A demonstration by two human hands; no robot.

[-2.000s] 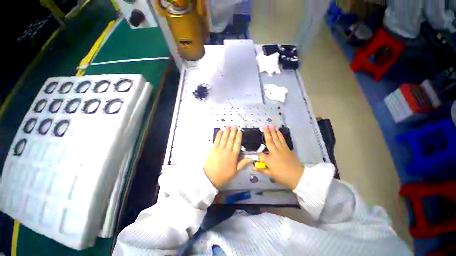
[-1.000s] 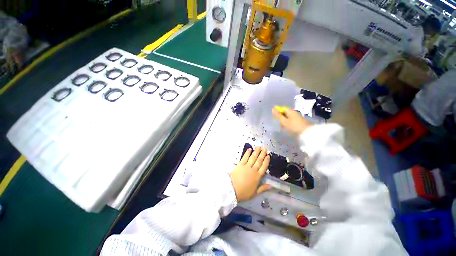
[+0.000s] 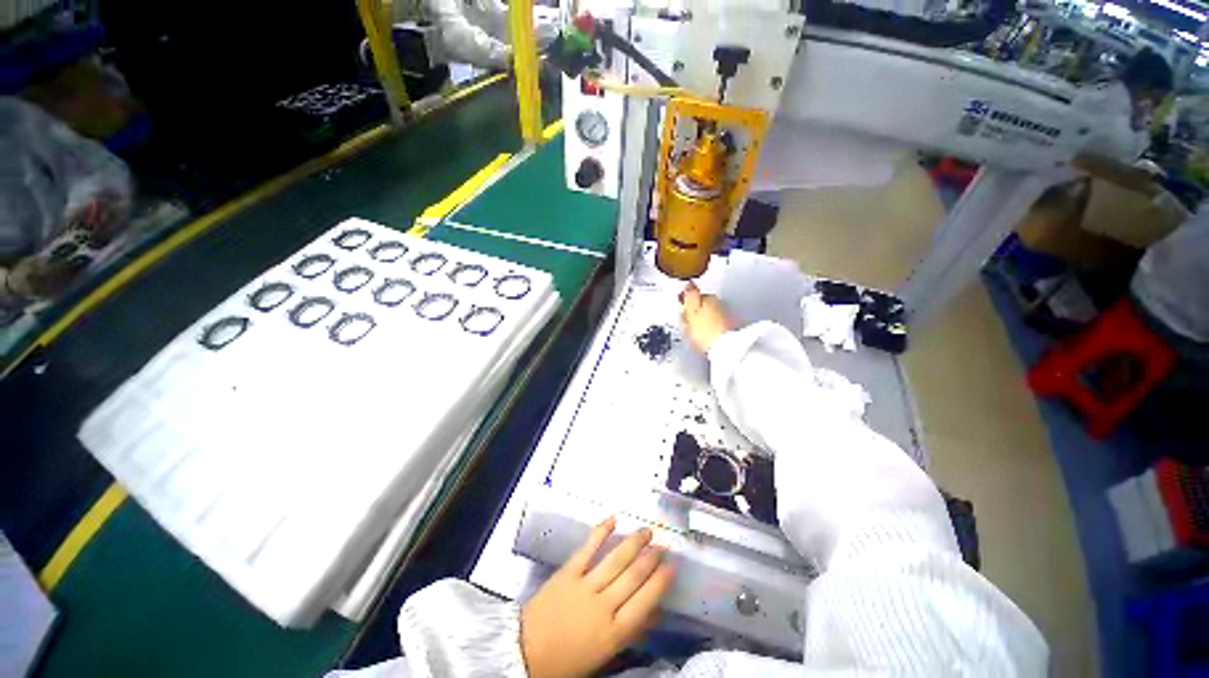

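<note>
The long black fixture (image 3: 683, 457) lies near the front of the white machine bed (image 3: 583, 444), with a ring housing (image 3: 720, 473) in a seat; my right sleeve hides its right end. My right hand (image 3: 705, 318) reaches to the underside of the gold dispensing head (image 3: 693, 219), fingertips close to its tip; whether it holds something cannot be told. My left hand (image 3: 599, 599) rests empty, fingers apart, on the machine's front edge. The white blister tray (image 3: 305, 437) at left holds rows of dark rings in its far part.
Dark residue (image 3: 655, 343) lies on the bed's left. White wipes (image 3: 830, 322) and black blocks (image 3: 880, 321) sit at its back right. A controller with gauge (image 3: 591, 129) stands behind left. A person's hands show at far left. A red stool (image 3: 1103, 364) stands at right.
My left hand has left the fixture and come back to the machine's front edge. My right hand has moved left to beneath the gold head. The camera view has shifted, showing more background.
</note>
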